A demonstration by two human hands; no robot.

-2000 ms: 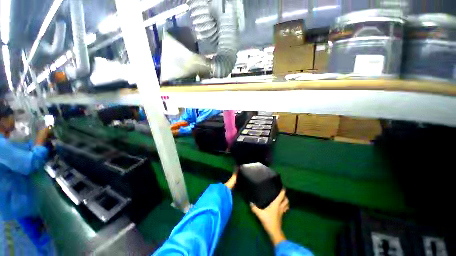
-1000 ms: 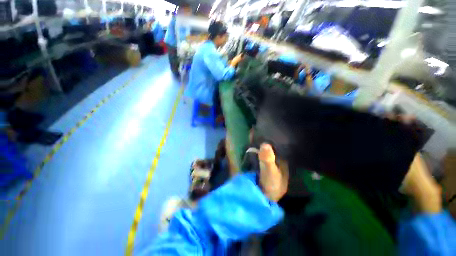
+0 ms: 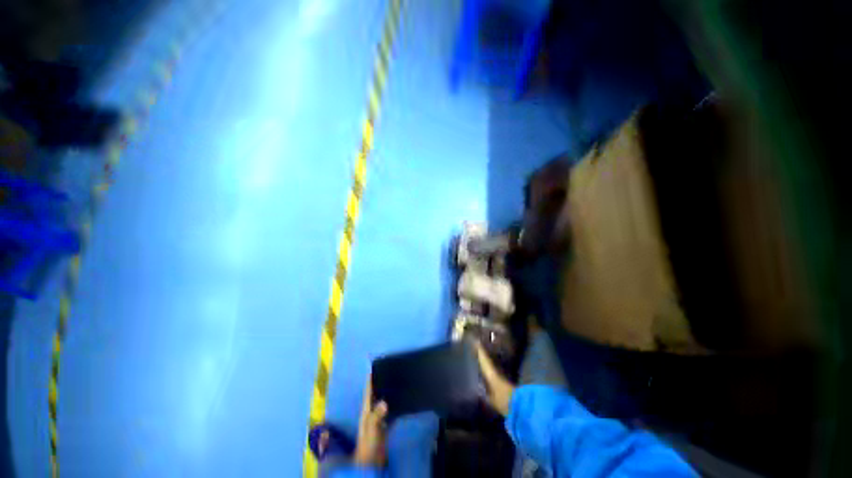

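A flat black panel (image 3: pixel 427 381), slightly blurred, is held low over the floor beside the bench. My left hand (image 3: pixel 373 431) grips its left edge, with the blue sleeve cut off by the lower picture edge. My right hand (image 3: pixel 495 381) grips its right edge, with the blue sleeve reaching in from the lower right. The fingers under the panel are hidden.
Small pale and brown blocks (image 3: pixel 486 291) stand in a row on the blue floor (image 3: pixel 252 233). A brown carton (image 3: pixel 621 243) is at the right, beside dark shapes. Yellow-black tape (image 3: pixel 349 224) runs along the aisle. A blue stool (image 3: pixel 500 42) is at the top, and blue objects lie far left.
The view has swung from the bench down to the floor. Both hands have carried the black panel away from over the bench to low beside it, still holding it.
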